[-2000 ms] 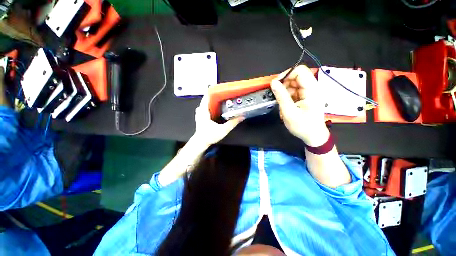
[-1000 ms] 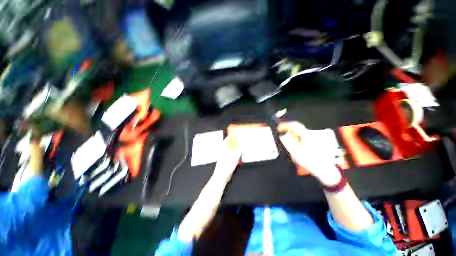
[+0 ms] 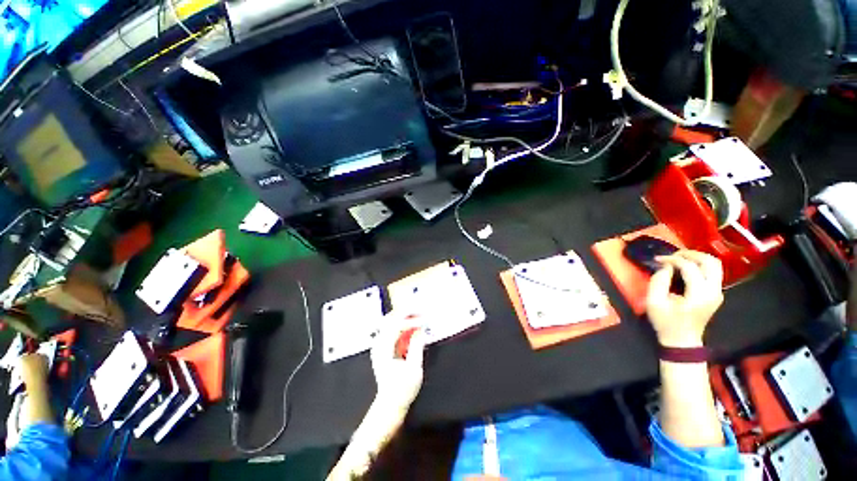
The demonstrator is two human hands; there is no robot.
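A white square unit (image 3: 446,299) with dark corner dots lies on an orange-red pad. My left hand (image 3: 397,364) is at its lower left corner, with a bit of orange-red showing between the fingers; whether it grips anything is unclear. Another white unit (image 3: 350,324) lies flat just left of it. A third white unit (image 3: 554,299) lies on an orange-red pad (image 3: 550,337) to the right, with a thin cable across it. My right hand (image 3: 686,299) has curled fingers at the lower right edge of the black mouse (image 3: 645,250); its grip is unclear.
A black label printer (image 3: 329,131) stands at the back. A red tape dispenser (image 3: 691,202) is beside the mouse. A black scanner (image 3: 237,368) with its cord lies left, near stacked units (image 3: 124,374). More units (image 3: 799,380) sit lower right. Another person's hand (image 3: 36,380) is far left.
The unit that my hands held tilted two seconds ago now lies flat on the pad. My right hand has moved right to the mouse. The view has tilted up, showing the printer clearly.
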